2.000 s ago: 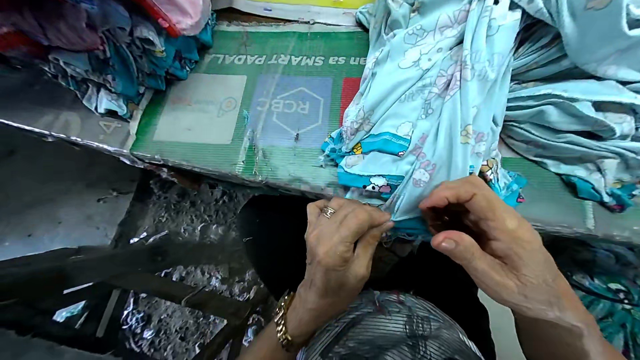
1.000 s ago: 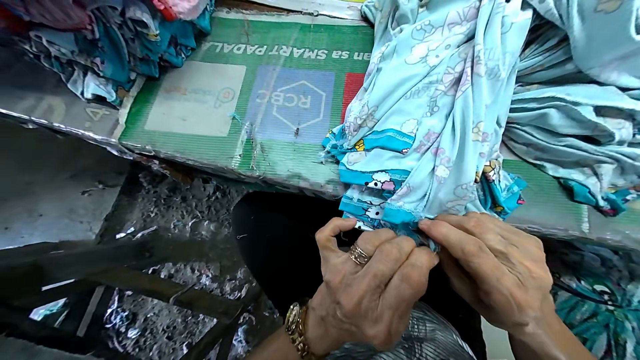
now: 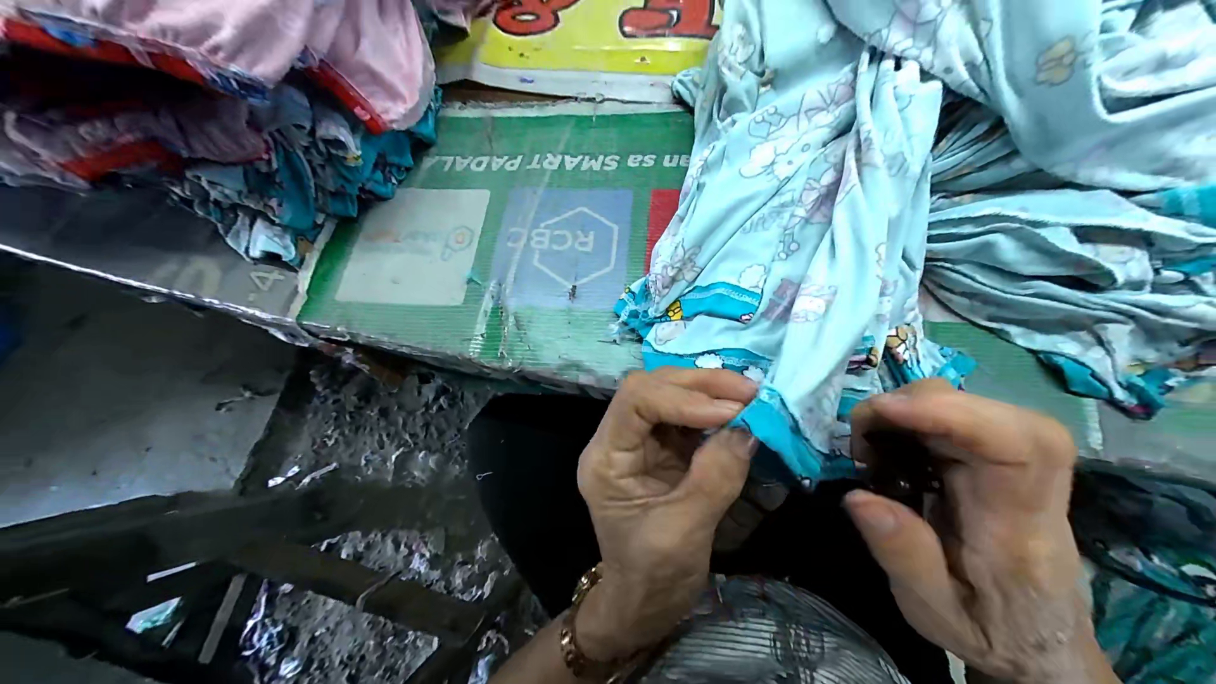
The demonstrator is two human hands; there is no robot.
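Note:
A light blue printed garment point(image 3: 807, 218) with teal trim hangs over the near edge of the table. My left hand point(image 3: 665, 465) pinches its teal hem point(image 3: 781, 432) between thumb and fingertips. Just right of the hem is my right hand point(image 3: 969, 513), fingers curled and thumb apart; something small and dark point(image 3: 902, 465) shows in its palm, too shadowed to name. Whether it is held cannot be told. More light blue garments point(image 3: 1073, 256) lie bunched to the right.
A stack of pink and teal garments point(image 3: 313, 123) sits at the upper left. A green printed sheet point(image 3: 560, 332) covers the tabletop, with a yellow printed sheet point(image 3: 589, 57) behind. Dark bars point(image 3: 361, 579) and scraps on the floor point(image 3: 389, 418) are below left.
Both hands were together on the teal hem a second ago. Now my right hand is off to its right, with thumb and fingers apart, while my left hand still pinches the hem.

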